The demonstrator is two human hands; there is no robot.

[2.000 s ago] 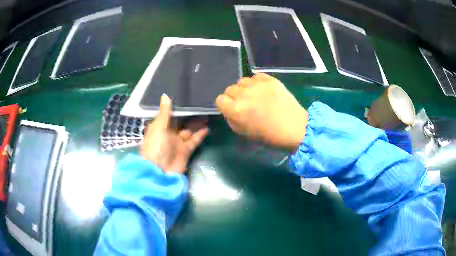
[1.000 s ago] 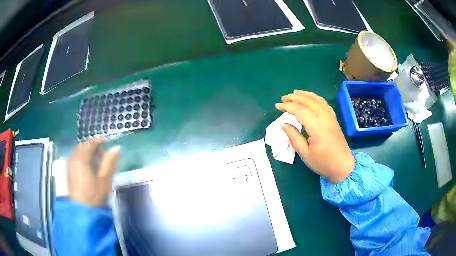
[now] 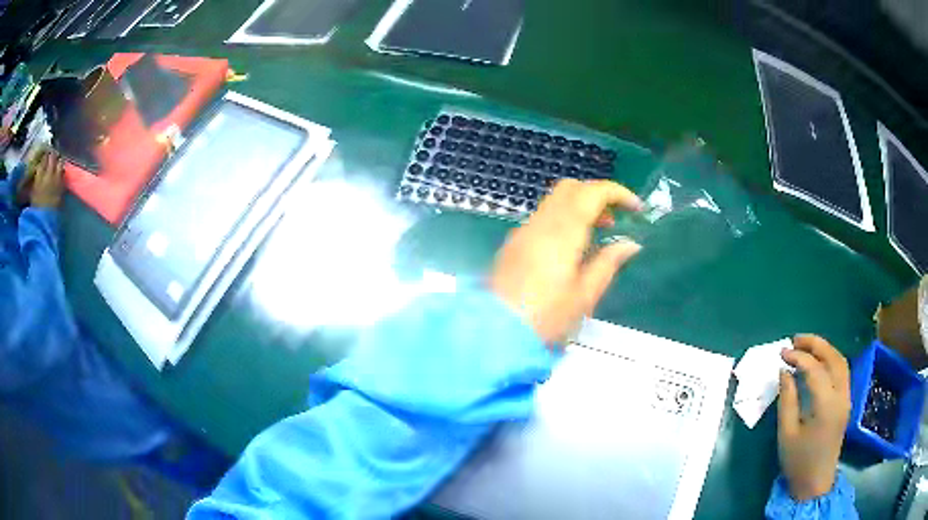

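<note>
A tablet back cover [image 3: 570, 437] on a white backing sheet lies at the lower centre, with its camera area at the upper right corner. A ring sheet [image 3: 478, 152] with rows of black rings lies behind it. My left hand [image 3: 555, 254] is over the ring sheet's near right edge, thumb and fingers apart. A crumpled clear film [image 3: 697, 198] shows just beyond its fingertips; I cannot tell if they hold it. My right hand [image 3: 817, 406] has its fingertips at the edge of a white paper piece [image 3: 761, 382]; a grip is unclear.
A blue parts bin [image 3: 865, 447] with small black parts and a brown roll [image 3: 904, 323] stand at the right. A framed panel stack [image 3: 209, 218] and a red-orange tray [image 3: 193, 76] are at the left, near another worker's blue sleeve. More covers [image 3: 814, 132] lie along the far side.
The view has swung left, bringing in the neighbour's place. My left hand has moved right, from the ring sheet's near left to its right side. Clear film now shows. My right hand stays by the paper.
</note>
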